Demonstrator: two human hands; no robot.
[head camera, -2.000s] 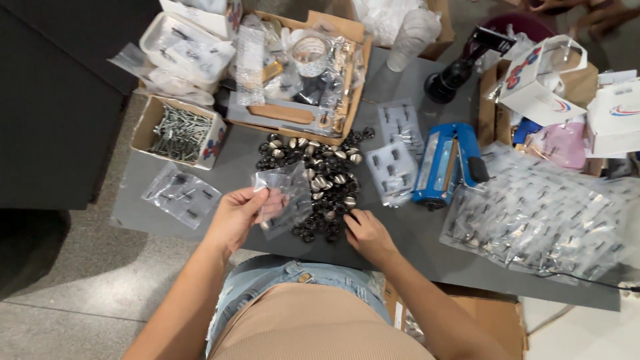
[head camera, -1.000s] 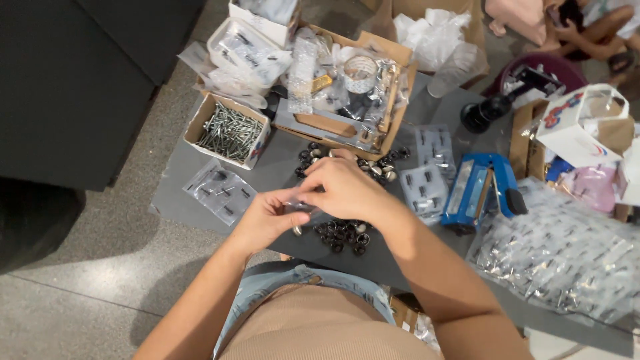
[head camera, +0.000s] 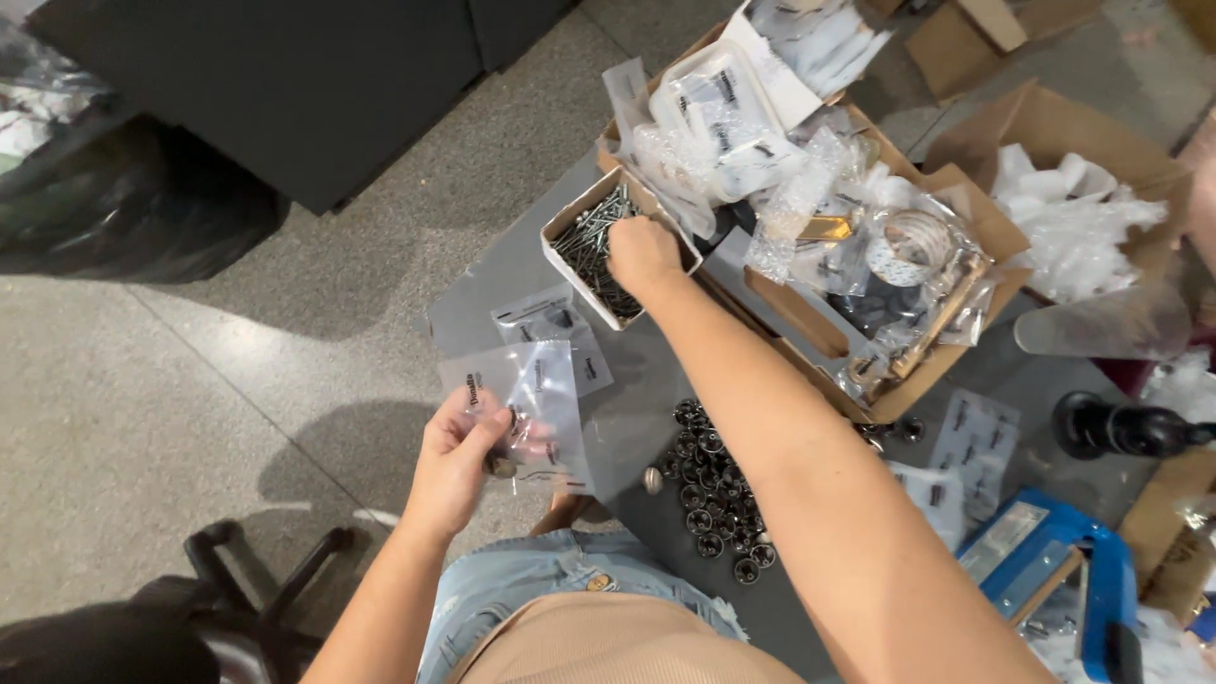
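Observation:
My left hand (head camera: 465, 446) holds a clear printed plastic bag (head camera: 546, 399) with a small dark knob low inside it. My right hand (head camera: 641, 252) reaches into a small white cardboard box (head camera: 613, 309) filled with metal screws (head camera: 584, 237); its fingertips are hidden among them. Beyond the held bag, another clear bag (head camera: 589, 356) with dark pieces lies on the grey table (head camera: 513, 237). Round metal knobs (head camera: 712, 484) form a pile below my right forearm, which covers part of it. One lighter knob (head camera: 652, 480) sits at the pile's left side.
A cardboard box (head camera: 1007, 256) of bagged parts and a tape roll (head camera: 907, 247) stands behind my right forearm. Right of it are a blue bag sealer (head camera: 1121, 579), a black tool (head camera: 1130, 427) and flat bags (head camera: 974, 442). An office chair (head camera: 256, 589) stands lower left.
My right hand has left the knob pile and gone into the screw box. My left hand, with the bag, has moved left, off the table's edge. The view has swung left.

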